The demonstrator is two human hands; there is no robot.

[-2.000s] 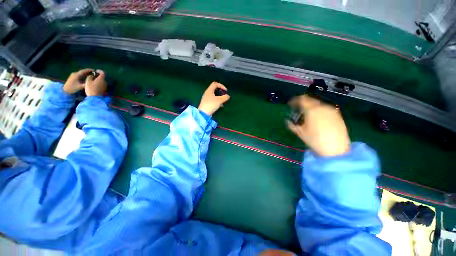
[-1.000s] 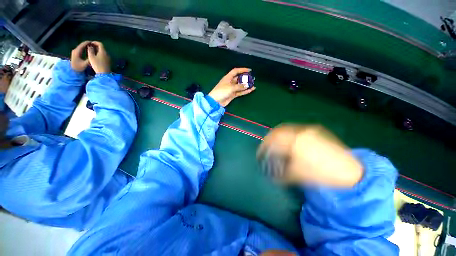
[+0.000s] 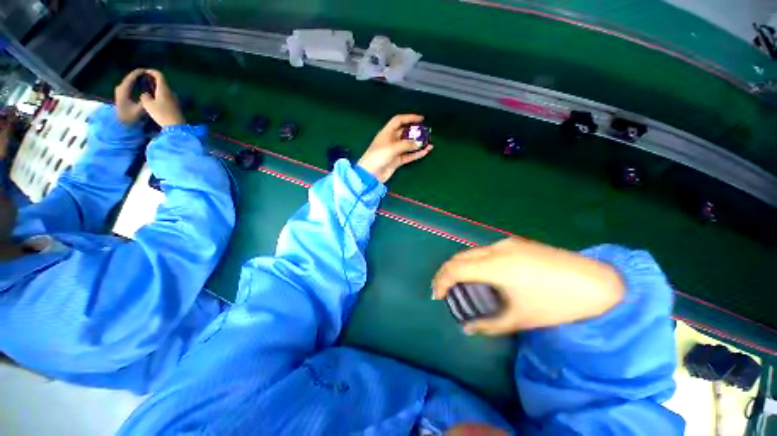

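Note:
My left hand [image 3: 396, 148] is over the dark green conveyor belt [image 3: 443, 183] and holds a black round unit [image 3: 417, 134] at its fingertips; the unit's face shows a purple-white reflection. My right hand [image 3: 532, 285] is over the green bench edge near the front and grips a black ribbed part [image 3: 474, 301], slightly blurred, between thumb and fingers. Its far side is hidden by the hand. More black round units lie spaced on the belt, one [image 3: 511, 146] right of my left hand and another [image 3: 630, 175] further right.
A neighbouring worker's hands [image 3: 146, 98] hold a dark unit at the left, beside a white perforated tray [image 3: 53, 140]. White wrapped pieces [image 3: 388, 61] and black brackets [image 3: 629, 128] sit on the metal rail. Black parts [image 3: 722, 364] lie on a yellow sheet [image 3: 692, 400] at right.
My right hand came back from over the belt to the bench edge with the dark part. My left hand turned its unit face-up. The view shifted, and the belt units have drifted slightly right.

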